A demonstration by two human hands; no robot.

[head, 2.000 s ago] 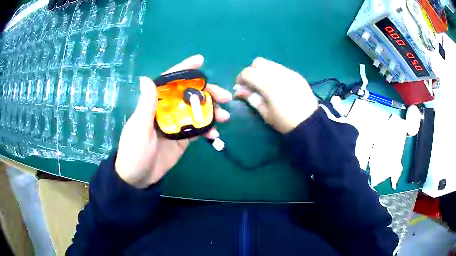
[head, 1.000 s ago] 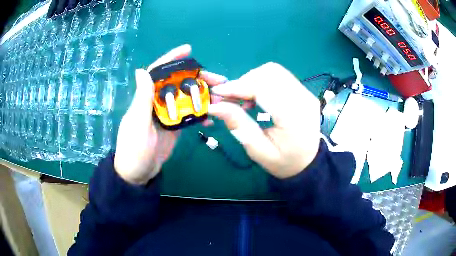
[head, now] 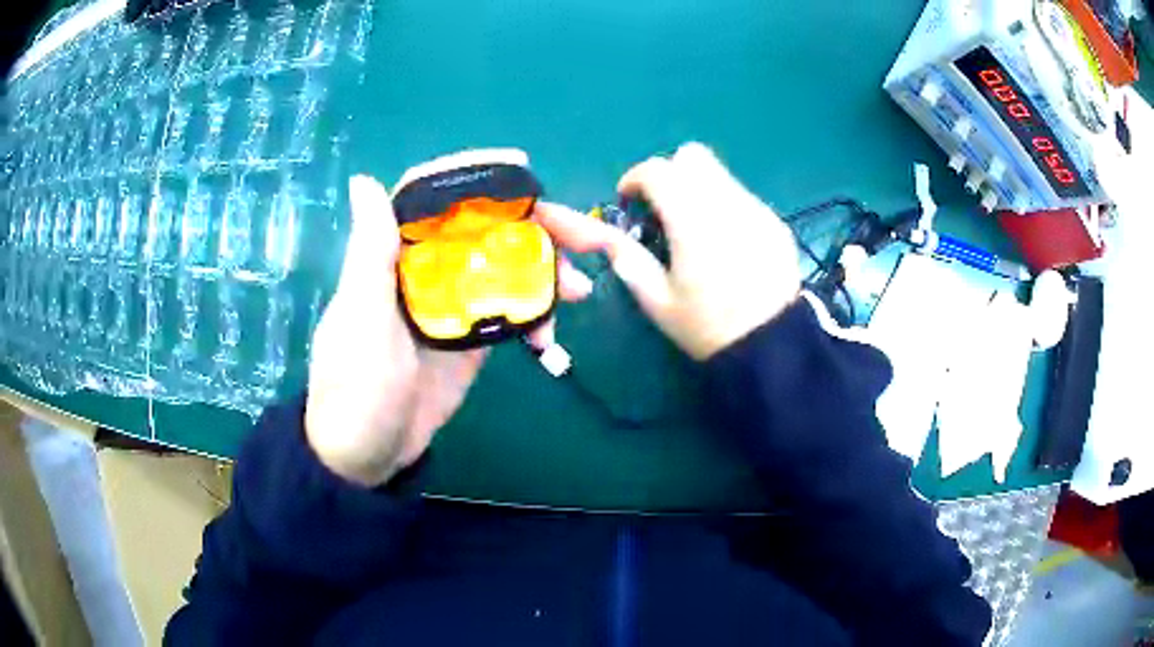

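Observation:
My left hand (head: 386, 360) holds an open black charging case (head: 478, 259) from below and the side. Its glossy orange inside shows no earbuds, and pale lettering shows on the dark lid. My right hand (head: 709, 259) is just right of the case, fingers closed around small dark pieces with an orange-yellow tip, which look like the earbuds (head: 643, 228); they are partly hidden and blurred. The charging cable (head: 554, 360) lies on the green mat below the case, its white collar showing near my left fingertips.
A clear blister tray (head: 152, 228) covers the left side. At right are the bench power supply (head: 1000, 108) with red digits, a blue marker pen (head: 968, 252), white papers (head: 936, 335), coiled black cable and a black bar (head: 1069, 373).
A second ago both earbuds sat in the case; now the case is empty and dark pieces are in my right hand. My right hand has moved slightly up.

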